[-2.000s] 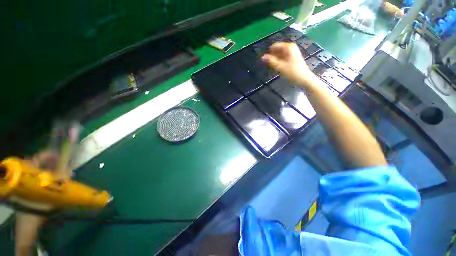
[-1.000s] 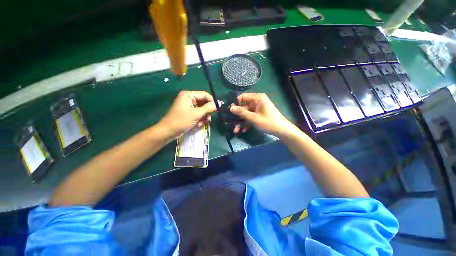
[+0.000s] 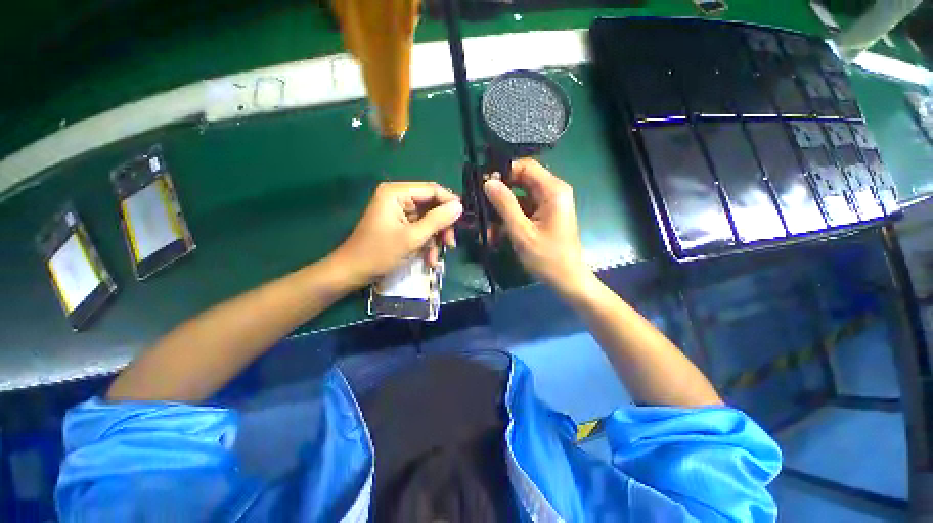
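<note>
A small dark cover (image 3: pixel 498 169) is between my two hands, above the green mat. My right hand (image 3: pixel 537 215) pinches it between thumb and fingers. My left hand (image 3: pixel 409 230) has its thumb and fingertips together just left of the cover; whether it grips anything is hidden. An open-backed phone (image 3: pixel 405 296) with a white battery lies under my left hand, its far end hidden. The orange screwdriver (image 3: pixel 384 66) hangs untouched beyond my left hand, tip down. The round screw dish (image 3: pixel 525 108) lies beyond my right hand.
Two open-backed phones (image 3: pixel 151 217) (image 3: pixel 77 270) lie at left. A glossy black parts tray (image 3: pixel 706 184) with rectangular pockets lies at right. A black cable (image 3: pixel 462 82) hangs between my hands. A whitish rail (image 3: pixel 276 92) runs behind.
My right hand came from the tray to beside my left hand and now holds the dark cover. My left hand let go of the screwdriver, which hangs. Since a second ago, the hands have barely moved.
</note>
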